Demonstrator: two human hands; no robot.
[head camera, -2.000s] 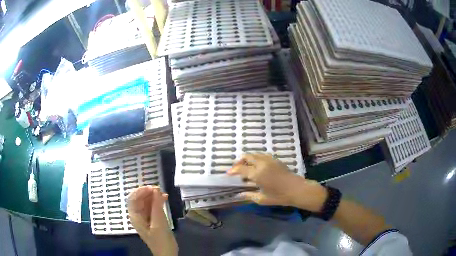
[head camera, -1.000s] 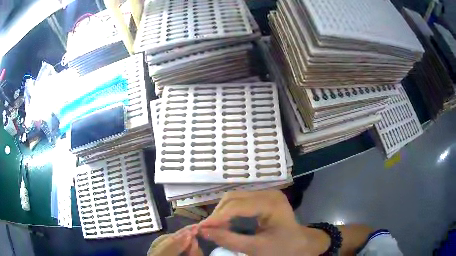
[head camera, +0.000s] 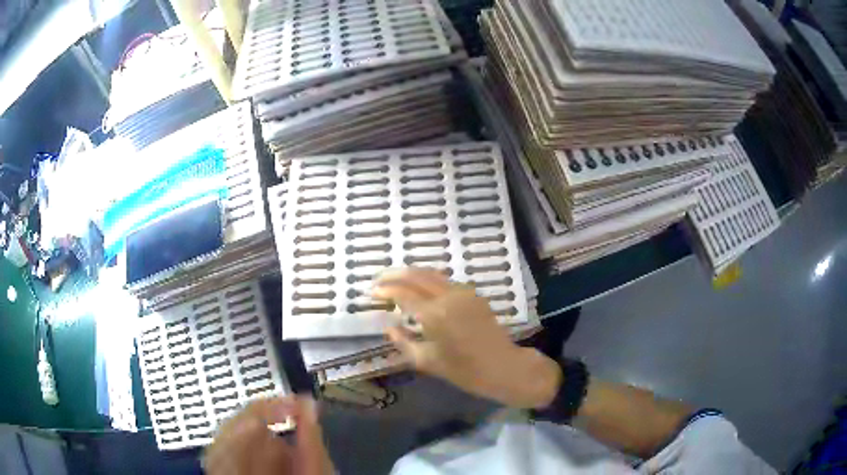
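A white slotted tray (head camera: 325, 204) lies on top of the middle front stack, with columns of dumbbell-shaped slots. My right hand (head camera: 450, 334) is over its lower middle, fingertips at the slots; a small light spot shows between the fingers. My left hand (head camera: 269, 441) is at the bottom edge of the picture, cut off and blurred, beside the lower end of the left front tray (head camera: 209, 357). Its fingertips are close together around a small bright spot. Whether either spot is a held part is too small to tell.
A tall tray stack (head camera: 641, 121) stands at the right, another (head camera: 362, 111) behind the middle one. A phone (head camera: 175, 243) and blue packet (head camera: 172, 190) lie on the left stack. A small bottle (head camera: 46, 376) is on the green mat. A small tray (head camera: 734, 209) sits at the right bench edge.
My hands were together in front of the middle stack; they are now apart. My right hand has moved up onto the tray, my left hand to the left. The view has shifted slightly.
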